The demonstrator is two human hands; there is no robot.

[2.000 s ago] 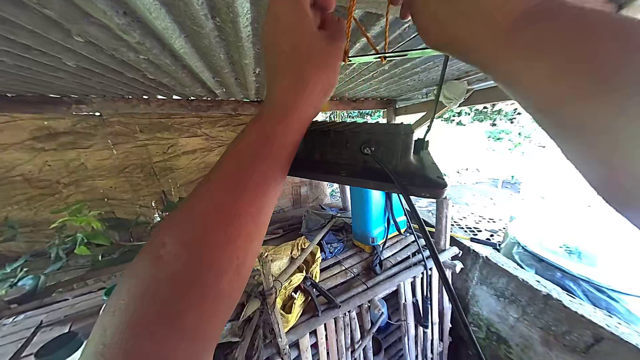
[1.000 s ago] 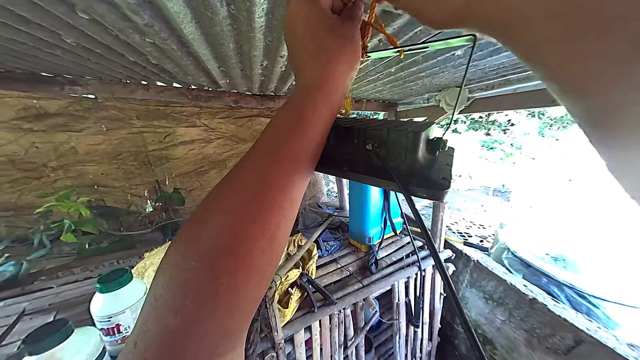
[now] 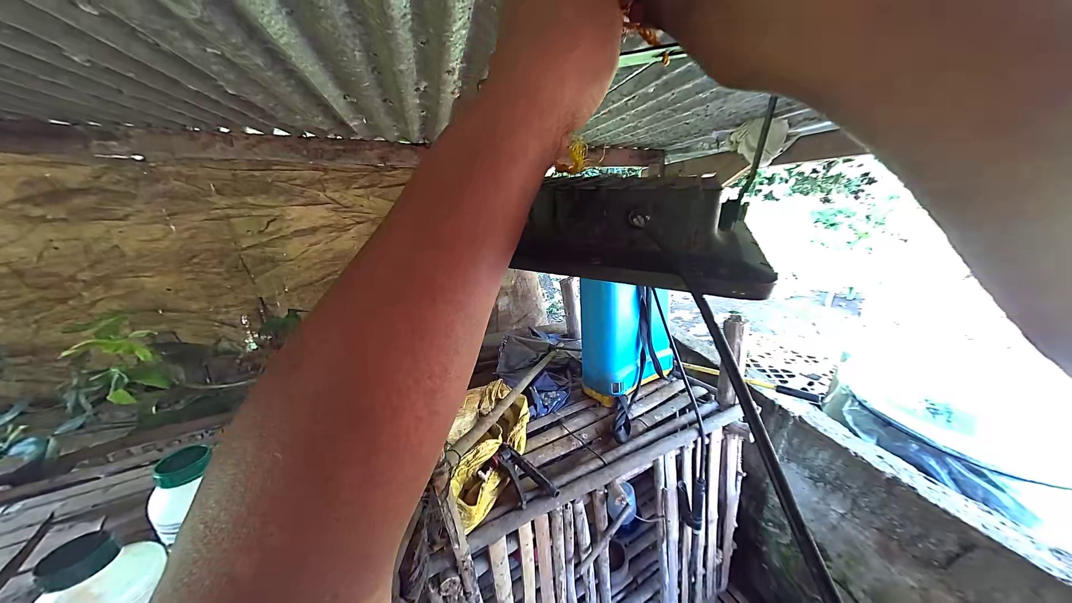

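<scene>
Both my arms reach up under the corrugated metal roof [image 3: 352,67]. My left hand [image 3: 578,25] is cut off by the top edge, its fingers out of sight beside orange twine [image 3: 646,33]. Of my right hand [image 3: 670,17] only a part shows at the top, close to that twine; its grip cannot be seen. A black floodlight-like housing [image 3: 645,234] hangs below the hands, partly behind my left forearm, with a black cable [image 3: 754,419] running down from it. Its thin metal bracket [image 3: 760,151] rises toward a light green strip [image 3: 649,55].
Below stands a bamboo rack [image 3: 603,477] with a blue container [image 3: 615,335], a yellow sack [image 3: 477,494] and a black-handled tool [image 3: 528,473]. White jars with green lids [image 3: 180,465] are at lower left. A concrete wall [image 3: 871,494] runs along the right.
The orange twine, visible between the hands two seconds ago, is now mostly out of frame or hidden by them. The view has shifted, and the jars at lower left have come into sight.
</scene>
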